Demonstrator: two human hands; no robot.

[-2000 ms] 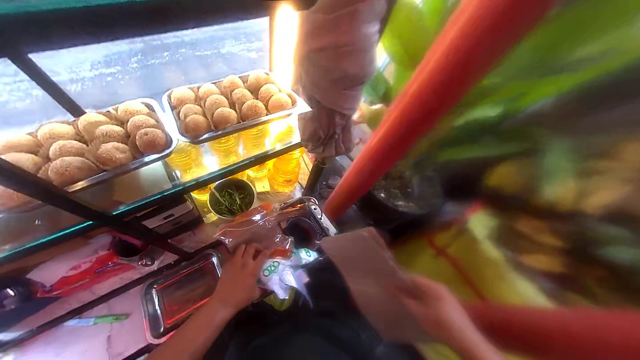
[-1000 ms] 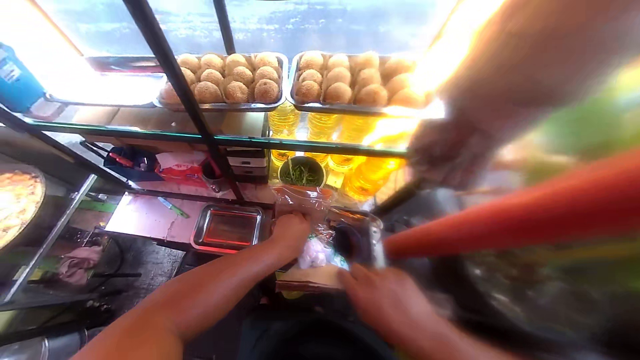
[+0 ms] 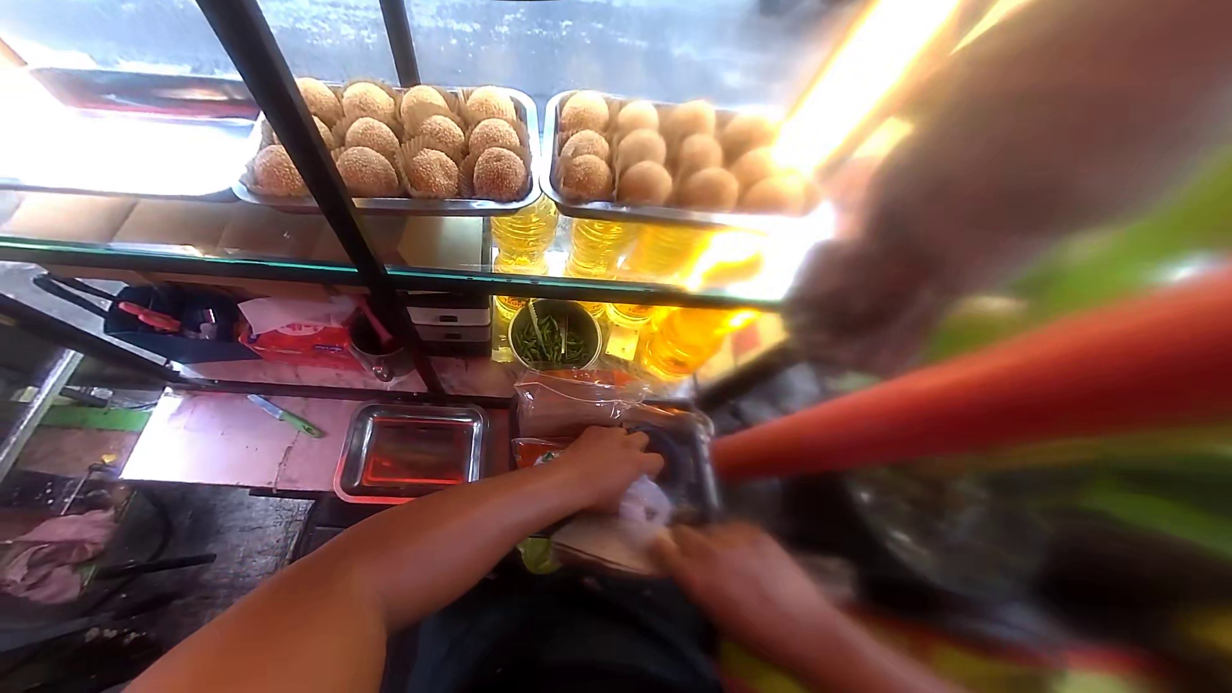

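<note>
My right hand [image 3: 736,577] grips the right edge of a brown paper bag [image 3: 611,542] low in the centre. Just above it, my left hand [image 3: 616,464] reaches over a steel tray [image 3: 710,472], its fingers bent beside a white plastic bag [image 3: 645,502]; whether it holds that bag cannot be told. Behind my left hand lies a clear plastic bag [image 3: 577,395]. A bowl of green chillies [image 3: 555,335] stands beyond it. Left of my left forearm sits an empty steel tray [image 3: 414,450].
Sesame-coated balls fill two metal trays [image 3: 385,204] [image 3: 674,214] on a glass shelf [image 3: 577,287]. Yellow oil bottles [image 3: 525,236] stand under them. A green-handled knife [image 3: 286,416] lies at left. A red pole [image 3: 962,395] slants in from the right, below another person's blurred arm [image 3: 1011,164].
The view has swung left. The brown paper bag, held off to the right of my left hand two seconds ago, is now close below it, with my right hand nearer my left.
</note>
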